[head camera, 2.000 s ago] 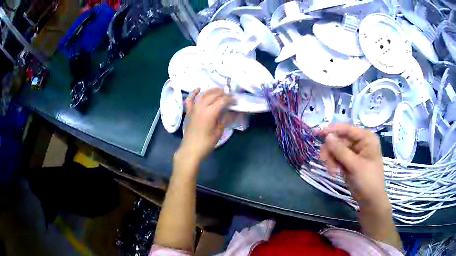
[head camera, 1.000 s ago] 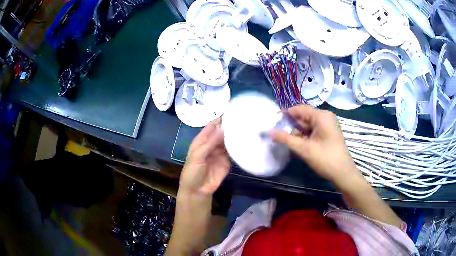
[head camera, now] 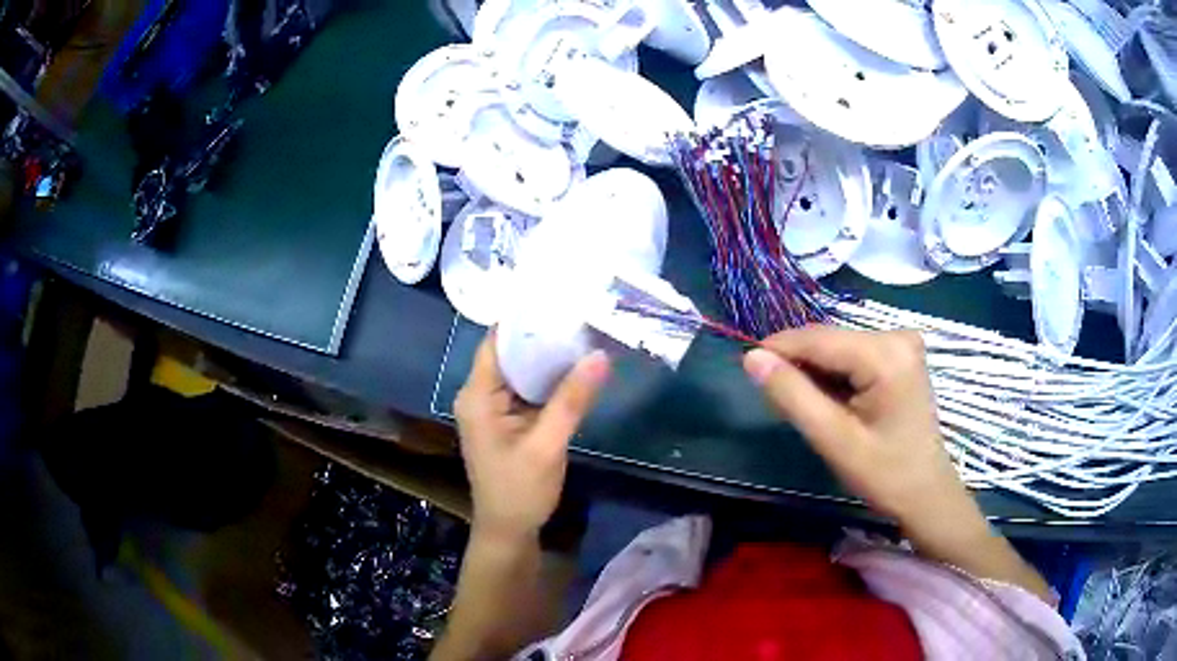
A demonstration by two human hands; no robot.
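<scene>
My left hand [head camera: 523, 420] holds a round white base [head camera: 581, 239] by its lower edge, tilted, above the front of the bench. Its narrow white bracket [head camera: 645, 323] stands out toward the right. Thin red and dark wire leads [head camera: 710, 327] run from the bracket to my right hand [head camera: 826, 387], whose thumb and finger pinch them. Behind lies a bundle of red, blue and purple leads [head camera: 738, 233] with small white connector tips [head camera: 729, 140]. White cables [head camera: 1020, 400] run from it to the right.
White bases [head camera: 852, 78] are piled across the back of the dark green bench [head camera: 245, 245]. Dark parts [head camera: 187, 168] and a blue item [head camera: 161, 45] lie at the far left. Glossy dark bagged parts [head camera: 368, 555] are below the bench edge. White corded parts [head camera: 1129, 600] show lower right.
The held base has turned from its smooth face and moved left, so the bracket now shows. My right hand has moved right, drawing away from the base with the leads pinched.
</scene>
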